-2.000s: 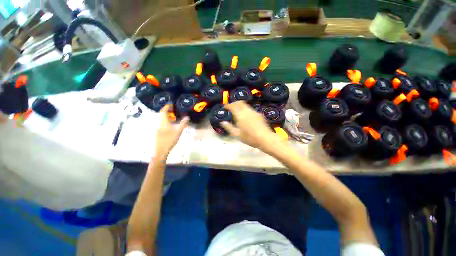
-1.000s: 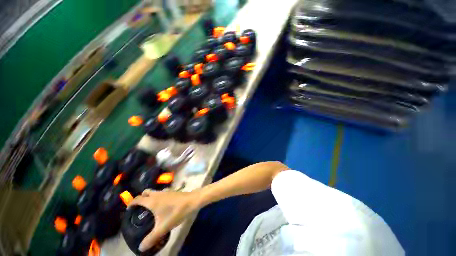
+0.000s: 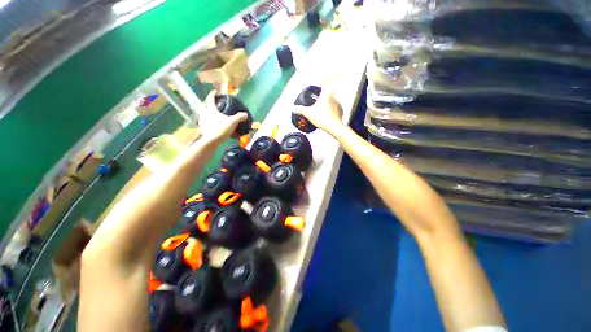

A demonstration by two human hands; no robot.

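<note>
My left hand (image 3: 217, 120) grips a black cylindrical speaker (image 3: 234, 111) with an orange loop, above the belt side of the group. My right hand (image 3: 323, 111) grips another black speaker (image 3: 304, 107), with small orange marks on its side, over the pale bench (image 3: 316, 194). Between and below my hands, several black speakers (image 3: 247, 181) stand close together with round end caps up and orange strap loops (image 3: 229, 198) sticking out. Whether the held speakers touch the surfaces below is hard to tell.
A green conveyor belt (image 3: 269, 84) runs beside the bench, with a lone black speaker (image 3: 284, 56) on it. An open carton (image 3: 225, 68) lies beyond. Tall plastic-wrapped dark stacks (image 3: 479, 123) stand on the blue floor (image 3: 363, 272) at right.
The view has swung right along the bench. My right hand has carried a speaker to the far end of the group. My left hand, out of view one second ago, now holds a speaker too.
</note>
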